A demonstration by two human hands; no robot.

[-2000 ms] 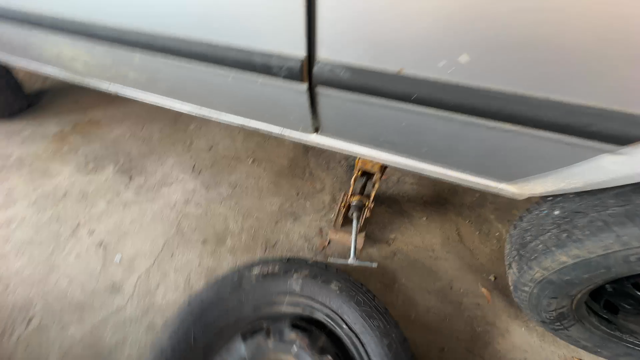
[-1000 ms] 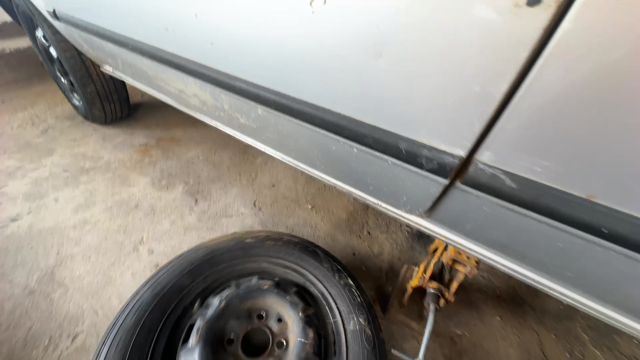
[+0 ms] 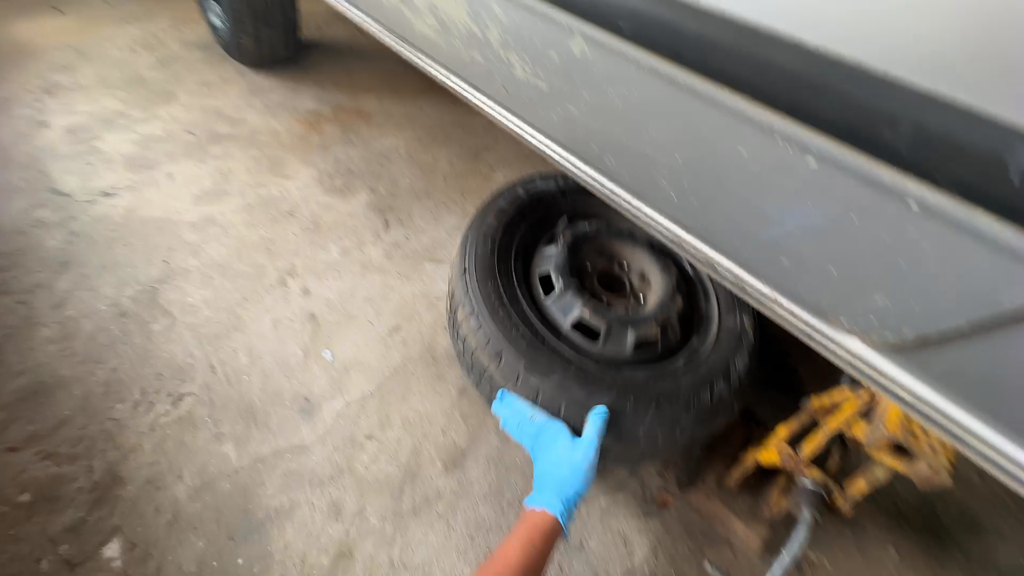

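Note:
My left hand (image 3: 556, 460), in a blue glove, is at the lower middle of the head view with its thumb and fingers spread and nothing held. It is at the near edge of a black tyre on a steel wheel (image 3: 592, 328); whether it touches the rubber cannot be told. The wheel lies with its face up, and its far right part is hidden beneath the grey sill of a car (image 3: 768, 240). To the right of the wheel stands a yellow, rusty car jack (image 3: 848, 440) under the sill, with a metal crank handle (image 3: 798, 532) toward me. My right hand is out of the frame.
Another of the car's wheels (image 3: 260, 28) rests on the floor at the top left. The worn concrete floor (image 3: 240, 280) spreads across the left side, with a small pale scrap (image 3: 327, 355) on it. The low sill runs diagonally above the loose wheel.
The loose wheel, earlier lying outside the sill, now lies partly under it. My left hand has come into view. The view has shifted strongly.

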